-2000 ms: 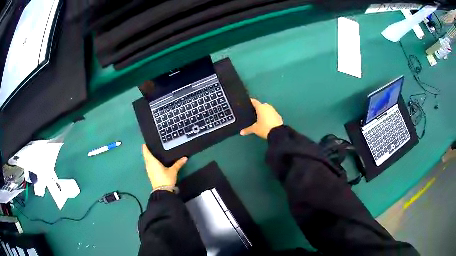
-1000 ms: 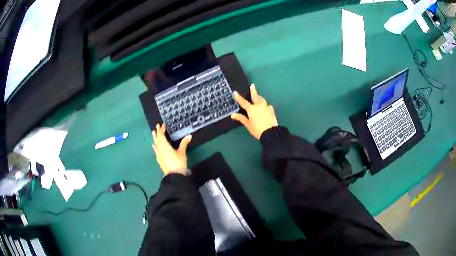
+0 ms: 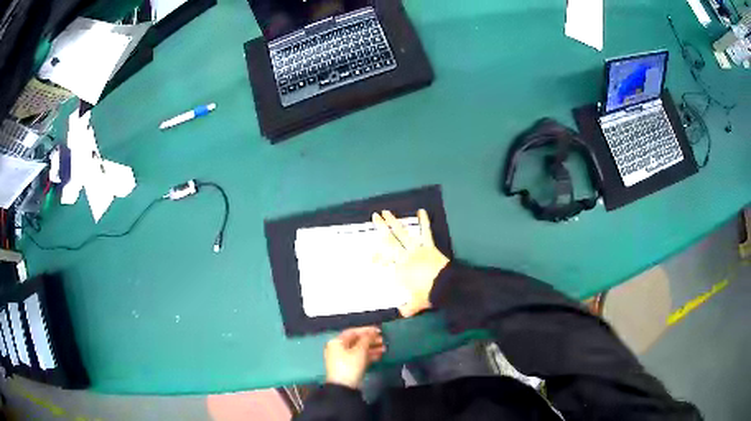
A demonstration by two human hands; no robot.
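A closed mini laptop point(image 3: 338, 275) lies flat on a black foam pad point(image 3: 284, 304) near the bench's front edge, its pale lid facing up. My right hand point(image 3: 412, 261) lies over the right part of the lid, palm down with fingers spread, and hides that part. My left hand point(image 3: 352, 352) is just below the pad's front edge, its fingers curled; I cannot tell whether it holds anything. An open mini laptop point(image 3: 333, 57) with a dark screen, cut off by the top edge, stands on stacked black pads point(image 3: 403, 78).
Green bench point(image 3: 189, 312). A small open laptop point(image 3: 642, 140) shows a blue desktop at right, beside a black strap point(image 3: 553, 168). At left are a marker pen point(image 3: 188, 116), a cable with an inline block point(image 3: 183, 190), loose white paper point(image 3: 103, 181) and stacked closed units point(image 3: 37, 333).
Both hands have left the open laptop and moved toward me. My right hand is now on the closed laptop, which lies squarer in view with its pad. The view has tilted down.
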